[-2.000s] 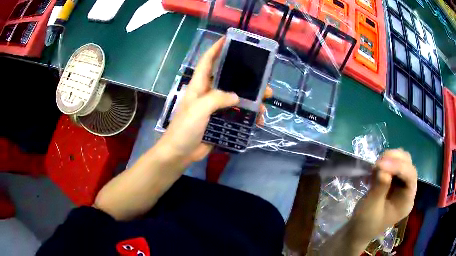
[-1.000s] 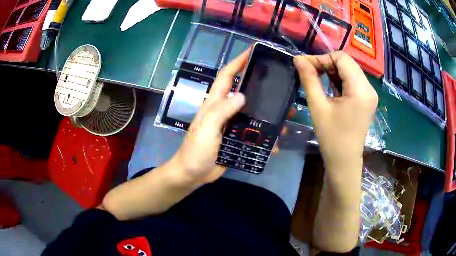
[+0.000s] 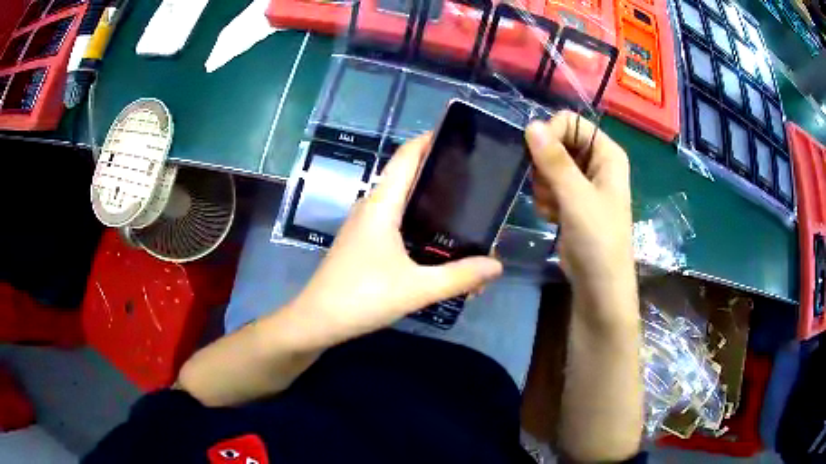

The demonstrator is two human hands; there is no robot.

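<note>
My left hand (image 3: 376, 258) holds a keypad phone (image 3: 466, 181) at the middle of the view, tilted, with its thumb across the keys just below the screen. A black-bordered screen lens lies over the phone's screen, its small white logo above the keys. My right hand (image 3: 580, 172) has its thumb and forefinger at the phone's upper right edge; a thin dark pointed tool shows between its fingers. A clear lens sheet (image 3: 358, 95) with black-framed lenses lies behind and beside the phone, over the bench edge.
A red phone tray (image 3: 661, 100) with orange housings is at the back. A second lens tray (image 3: 725, 100) is right of it. A small fan (image 3: 190, 213) stands left above a red stool (image 3: 136, 304). A waste box (image 3: 693, 362) with clear scraps is at lower right.
The left thumb has moved down from beside the screen to across the keys. The right hand came from the lower right to the phone's upper edge and stays there; the lens now lies over the screen.
</note>
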